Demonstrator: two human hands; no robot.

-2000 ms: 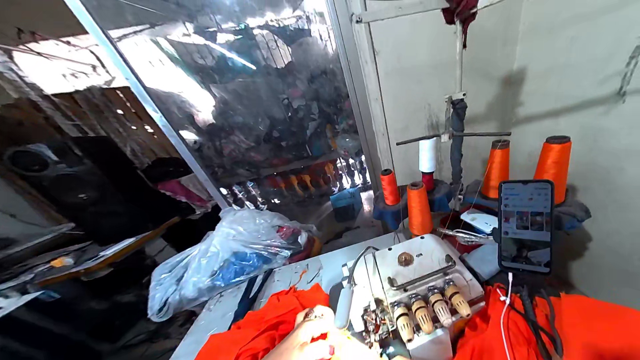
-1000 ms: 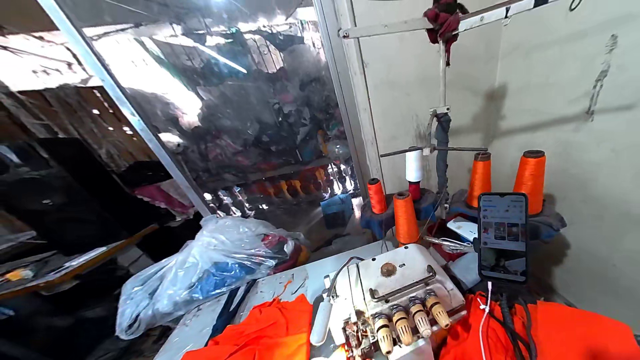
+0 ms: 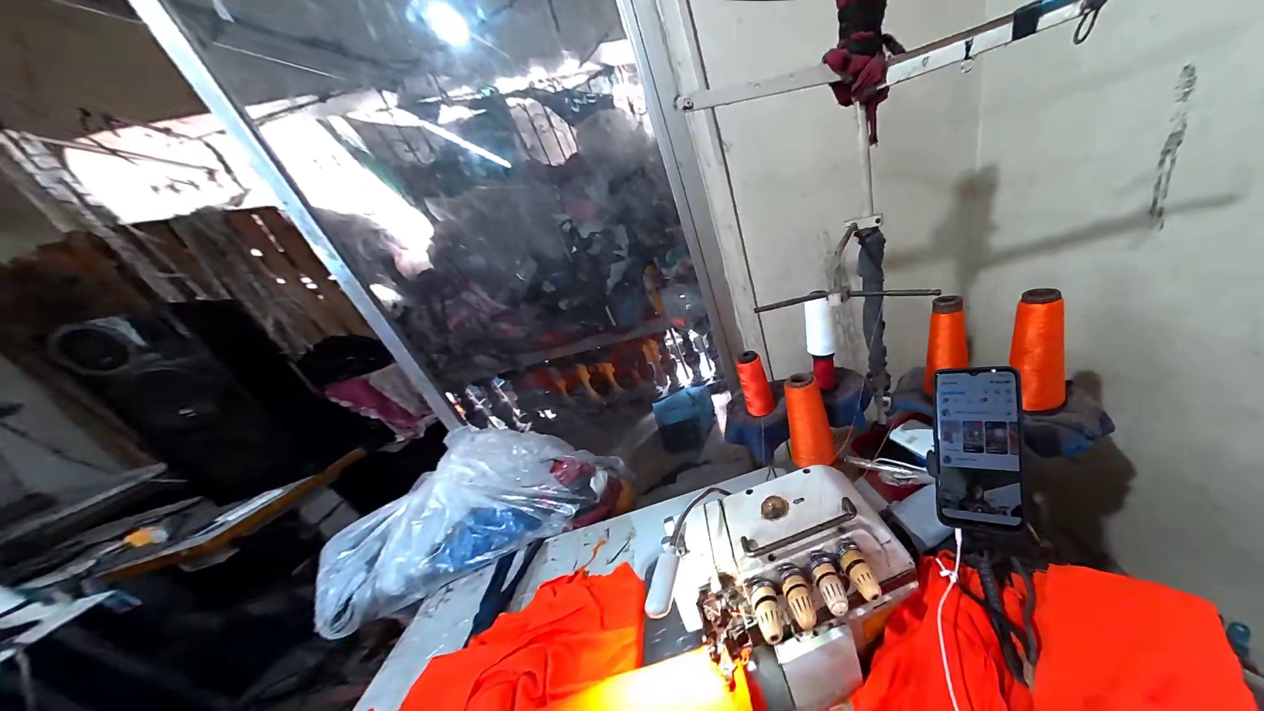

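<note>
Neither of my hands shows in the head view now. A serger sewing machine (image 3: 790, 533) stands on the worktable, with several tension dials along its front. Orange-red fabric (image 3: 553, 632) lies on the table at the machine's left and reaches its needle area, where a lamp lights it brightly. More orange-red fabric (image 3: 1126, 632) lies at the right. Behind the machine stand orange thread cones (image 3: 810, 420) and a white thread cone (image 3: 819, 326).
A clear plastic bag (image 3: 454, 523) with blue and red contents sits at the table's left edge. A smartphone (image 3: 978, 444) with a lit screen stands upright at the right, a white cable below it. A metal-framed glass panel (image 3: 553, 247) rises behind.
Two seconds ago a hand was on the orange-red fabric just left of the machine; it is out of view now. The view has shifted somewhat.
</note>
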